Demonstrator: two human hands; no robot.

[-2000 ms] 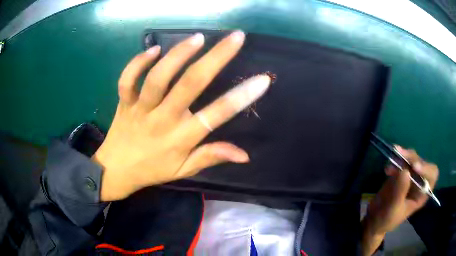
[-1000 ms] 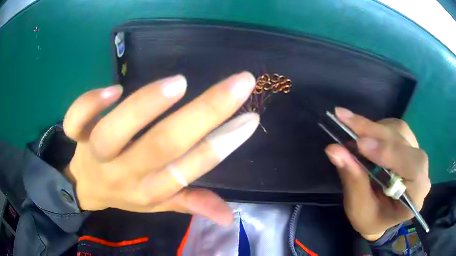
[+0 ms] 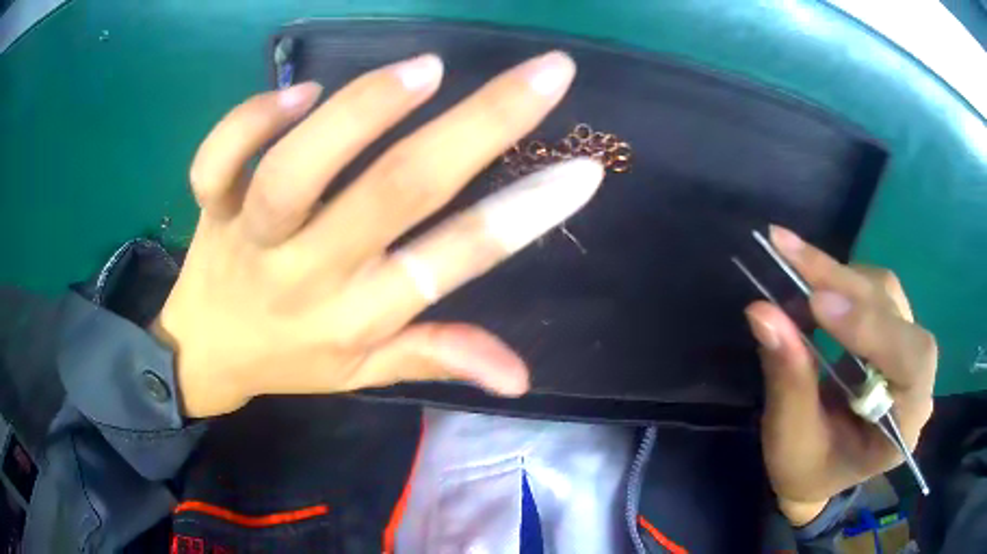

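The black work tray (image 3: 671, 325) lies in front of me. A small pile of copper coils (image 3: 584, 146) sits in its upper middle, with thin coil leads (image 3: 571, 235) pointing down. My left hand (image 3: 368, 238) is spread flat over the left part of the tray, its white-covered index finger at the lower edge of the pile, hiding part of it. Whether that finger touches the coils cannot be told. My right hand (image 3: 844, 357) holds the tweezers (image 3: 823, 346) over the tray's right side, tips apart with nothing between them.
The green bench surface (image 3: 108, 130) surrounds the tray, with a white strip (image 3: 904, 49) at the upper right. The tray's near rim lies against my dark jacket (image 3: 292, 465). A small object sits at the tray's upper left corner.
My left hand has moved from the tray to its lower left and back up over the coils. My right hand has come in over the tray with the tweezers. More coils show now than at first.
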